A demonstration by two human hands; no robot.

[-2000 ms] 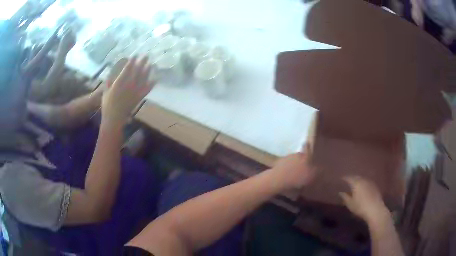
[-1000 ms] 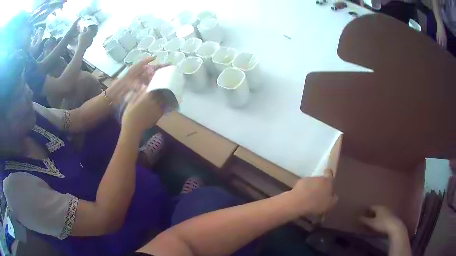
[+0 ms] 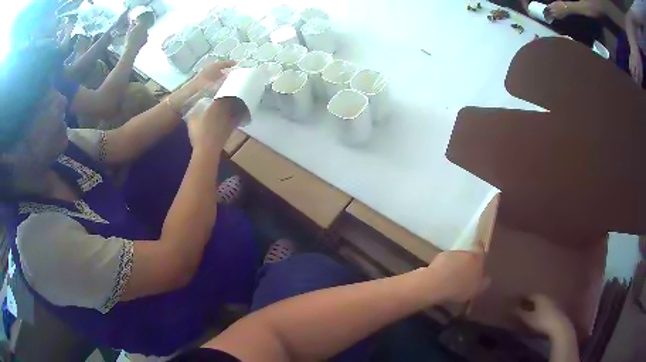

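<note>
A brown cardboard mailer box (image 3: 542, 265) stands at the right on the edge of the white table. Its large lid (image 3: 567, 155) is up, with rounded and notched flaps at its left. My left hand (image 3: 460, 274) grips the box's left side wall, fingers partly hidden behind it. My right hand (image 3: 542, 314) is inside the tray, low at its floor, with the fingers bent near a small dark spot; whether it presses the board is unclear.
White cups (image 3: 348, 106) stand grouped on the white table (image 3: 418, 141). A seated person at left holds a white cup (image 3: 242, 88). Closed cartons (image 3: 290, 180) line the table's edge. Dark stacked board edges (image 3: 610, 300) stand right of the box. Other people's hands are at the far edge.
The view has steadied and shifted, so the box sits further right and lower. My left hand stays on the side wall; my right hand has moved slightly within the tray. The neighbour now holds a cup.
</note>
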